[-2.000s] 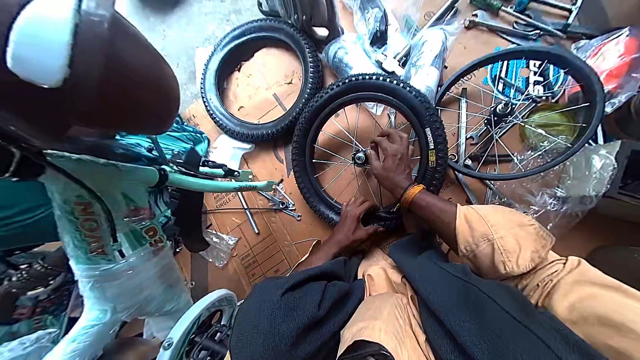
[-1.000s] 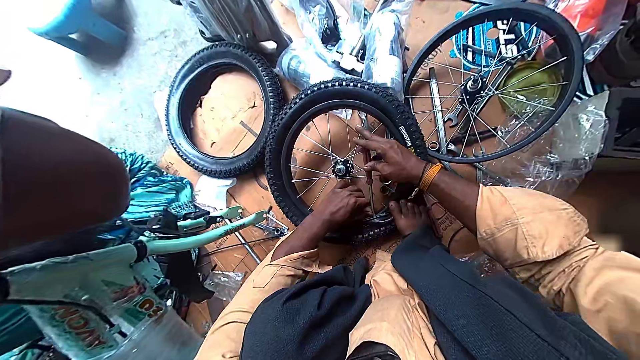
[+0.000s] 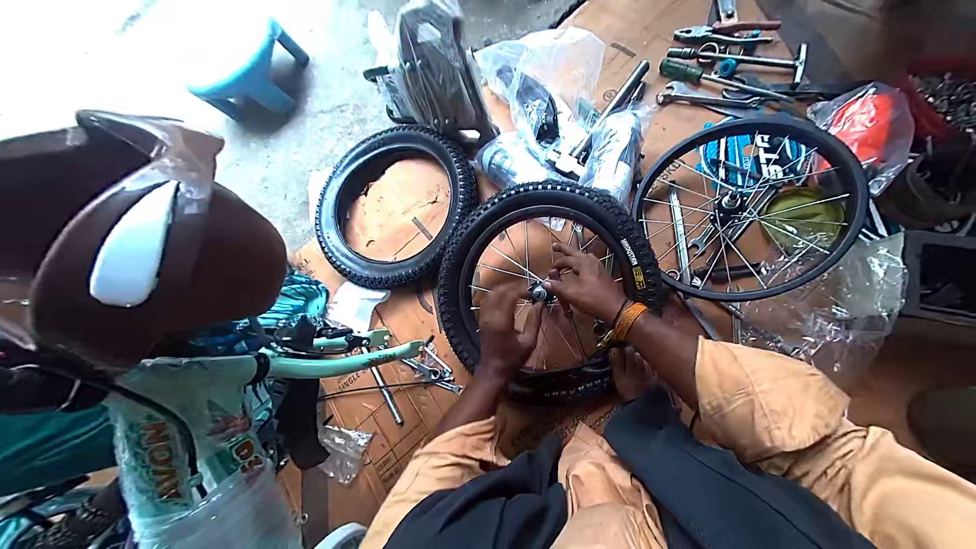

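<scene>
A spoked bicycle wheel with a knobby black tire (image 3: 451, 297) lies flat in front of me, and my bare foot (image 3: 631, 374) is at its near edge. At its centre is the metal hub (image 3: 540, 293). My left hand (image 3: 507, 328) is just left of the hub, its fingertips by the axle; whether it grips anything is unclear. Over the spokes right of the hub is my right hand (image 3: 585, 284), fingers bent, thumb and fingertips close to the axle end. A thin tool seems to be below the right fingers, partly hidden.
A loose tire (image 3: 329, 221) lies up left, touching the wheel's tire. To the right is a bare spoked wheel (image 3: 860, 179) over wrenches. Pliers (image 3: 705, 35) and a screwdriver (image 3: 681, 72) lie beyond. A wrapped bicycle frame (image 3: 335, 364) stands left; a blue stool (image 3: 248, 80) is at the back.
My left hand has moved from the wheel's near rim up to the hub. The right hand has stayed over the spokes near the hub, changing its finger pose. The view has shifted.
</scene>
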